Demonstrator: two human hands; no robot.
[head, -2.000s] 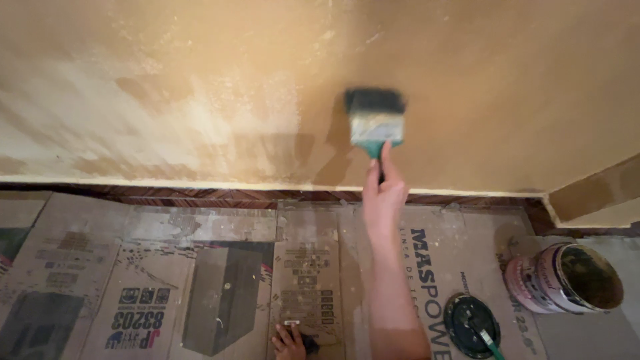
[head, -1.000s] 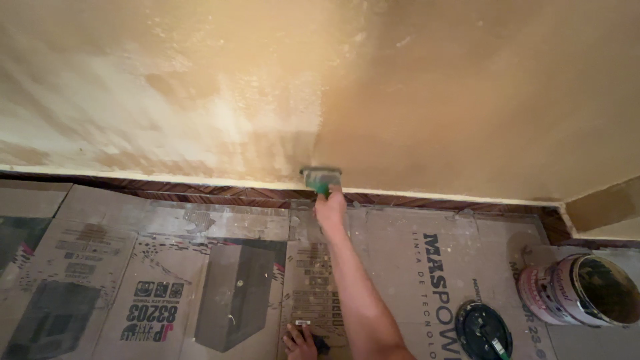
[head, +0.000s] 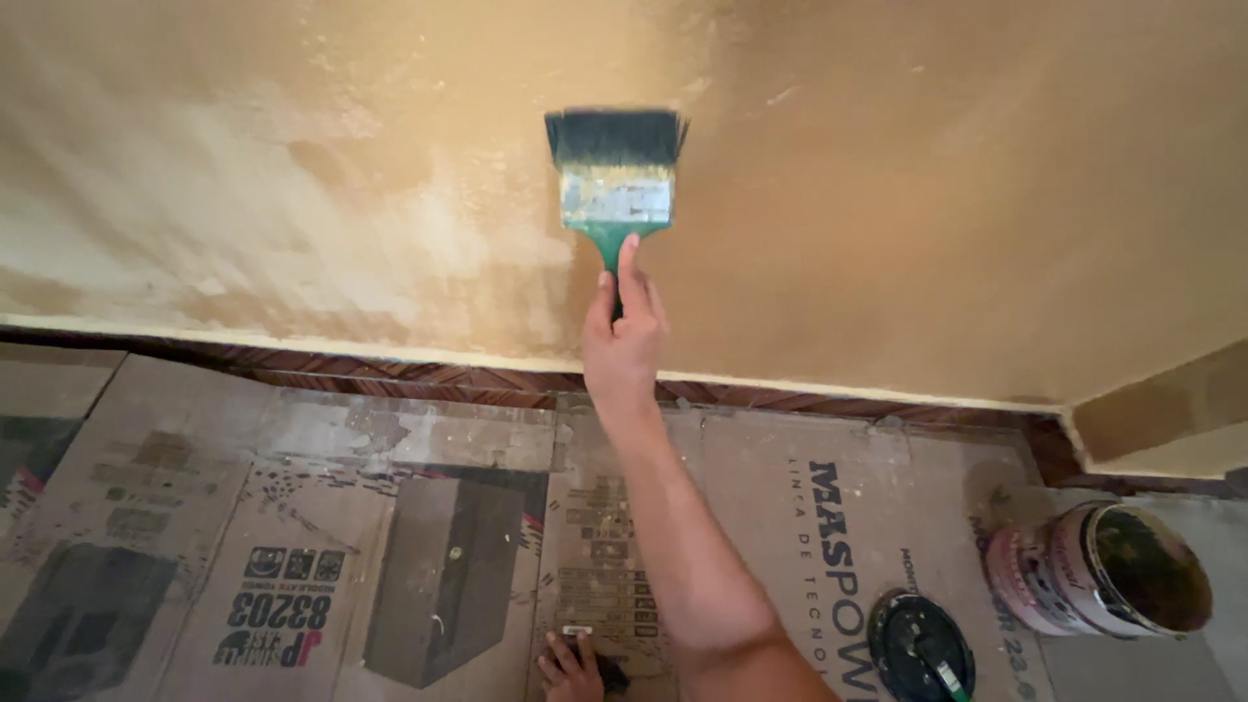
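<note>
My right hand (head: 627, 336) grips the green handle of a wide paintbrush (head: 616, 185), its dark bristles pointing up against the yellow-brown wall (head: 877, 214). Pale, streaky patches show on the wall to the left of the brush, and a more even brown tone to the right. My left hand (head: 573, 668) is low at the bottom edge of the view, over the cardboard, with its fingers apart. Beside it are a small pale object and something dark that I cannot make out.
Flattened printed cardboard (head: 741, 487) covers the floor along the wall. At the right stands an open paint bucket (head: 1102, 570) with a dark inside. Left of it lies a black lid (head: 916, 639) with a smaller green-handled brush (head: 948, 680) on it. A wall corner juts out at far right.
One second ago the brush was low, near the wall's bottom edge; my right hand has since moved up the wall with it. My left hand stays low on the cardboard.
</note>
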